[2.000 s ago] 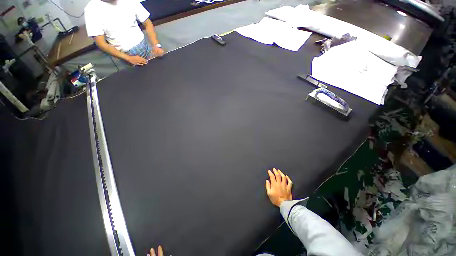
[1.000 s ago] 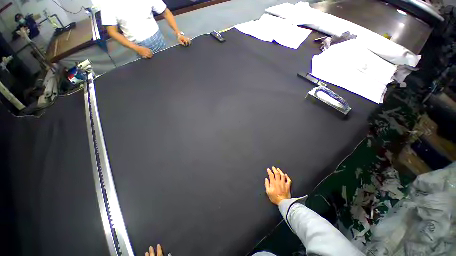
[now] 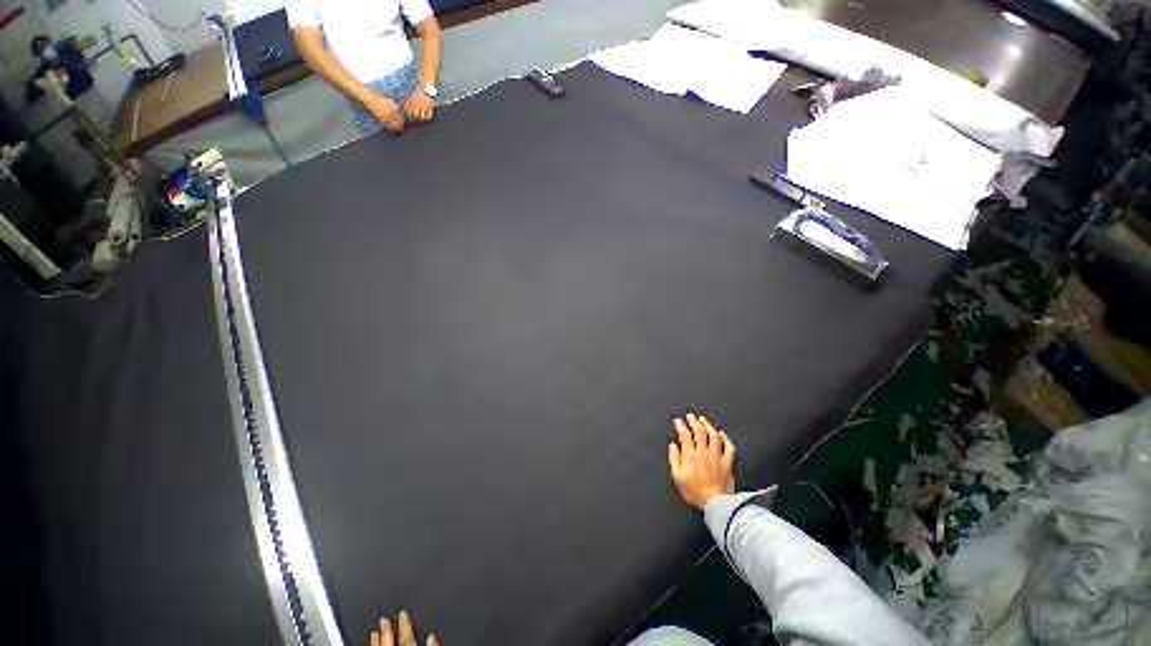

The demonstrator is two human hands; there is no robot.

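Dark fabric [image 3: 505, 303] covers the table in front of me. My right hand [image 3: 702, 462] lies palm down on the fabric near the table's near edge, fingers spread, holding nothing. My left hand [image 3: 403, 631] is at the bottom edge of the picture; only some fingertips show, apart, on the fabric. The silver cutting rail [image 3: 259, 429] crosses the fabric to the left of my left hand. The end cutter [image 3: 189, 187], with red, blue and white parts, sits at the rail's far end.
A person [image 3: 366, 63] stands at the far edge, both hands on the fabric edge. White paper patterns [image 3: 884, 164], a handled weight [image 3: 831, 242], and a narrow dark bar [image 3: 780, 188] lie at the right. A small dark weight [image 3: 547, 83] is at the far edge. Scraps litter the green floor [image 3: 871, 442].
The person across the table has moved to the right along the far edge, and their hands are now close together. My hands have stayed almost in place.
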